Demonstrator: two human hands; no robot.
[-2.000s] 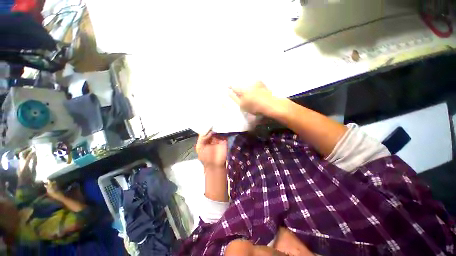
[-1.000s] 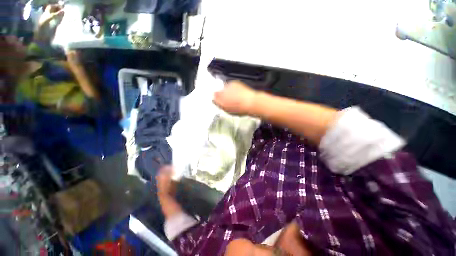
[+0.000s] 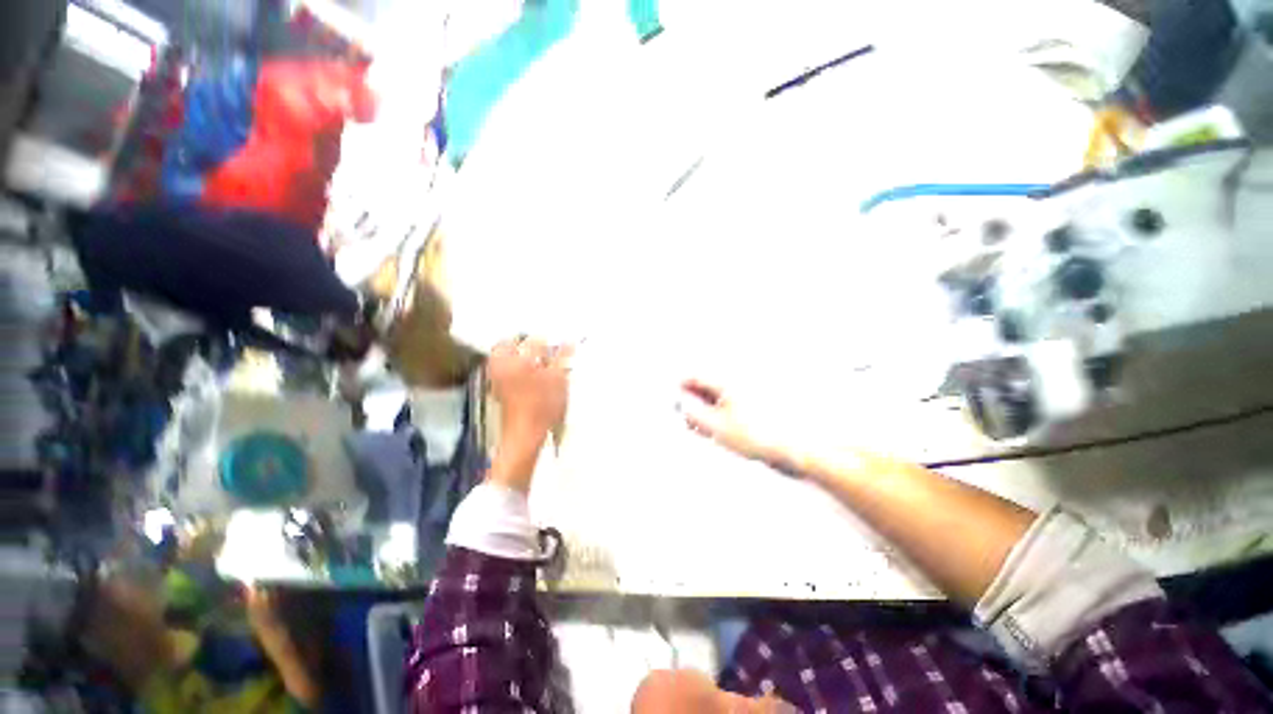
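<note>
My left hand (image 3: 531,384) is at the left side of the white table (image 3: 628,537), its fingers bent at the pale surface. My right hand (image 3: 726,419) is over the middle of the table, left of the sewing machine head, fingers extended. White cloth seems to lie around both hands, but it is washed out against the table and its edges cannot be made out. I cannot tell whether either hand grips it. The sewing machine head (image 3: 1047,307) with its black knobs stands at the right.
A blue strip (image 3: 956,191) lies along the back of the machine head. Teal cloth (image 3: 510,77) is at the table's far left. Red cloth (image 3: 286,140) and dark cloth are beyond it. Another machine with a teal wheel (image 3: 263,466) and a person's arm (image 3: 284,644) are at the left.
The view has swung up from the basket and lap to the table and machine. Both hands, which held white cloth beside the basket, are now over the table.
</note>
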